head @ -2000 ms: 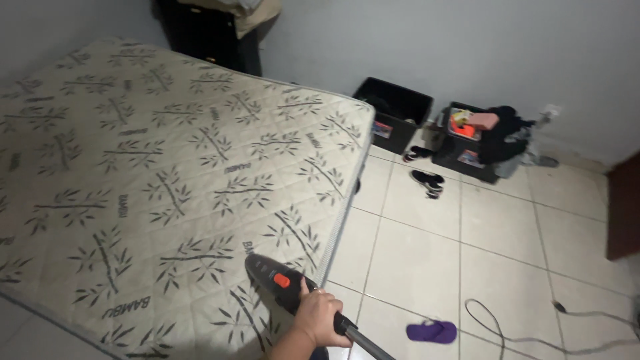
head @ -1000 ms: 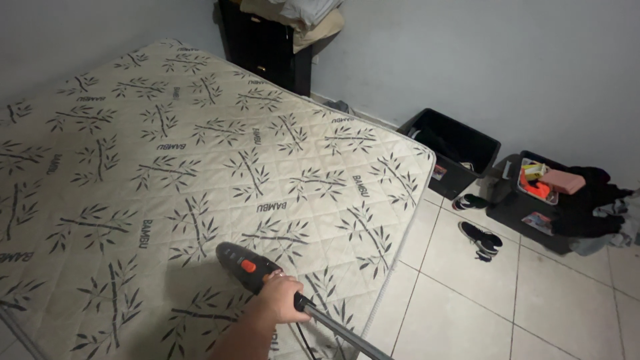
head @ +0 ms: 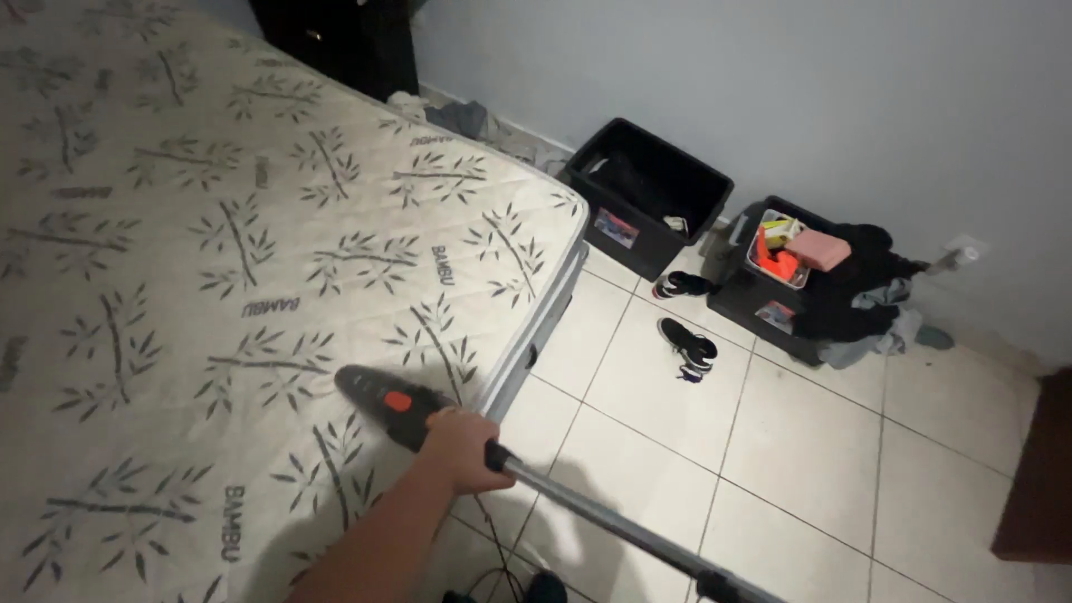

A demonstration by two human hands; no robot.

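My left hand (head: 465, 450) grips the dark handle of what looks like a stick vacuum cleaner (head: 381, 404). The rounded end with an orange button points up and left, over the edge of a mattress (head: 276, 276) printed with bamboo sprigs. From my hand a grey metal tube (head: 603, 512) slants down to the right above the floor and leaves the view, so its far end is hidden. A thin cord (head: 492, 528) hangs below the hand towards my feet. My right hand is not in view.
Two black plastic bins (head: 632, 247) (head: 737, 293) stand by the wall, the right one heaped with clothes and a small basket (head: 783, 280). Dark shoes (head: 688, 343) lie on the tiled floor (head: 796, 435). A dark cabinet (head: 352, 50) stands behind the mattress; a brown panel (head: 1038, 469) is at the right edge.
The view has shifted between frames. My left hand keeps its grip on the handle throughout. The purple flip-flop seen on the floor in the oldest frame is out of view.
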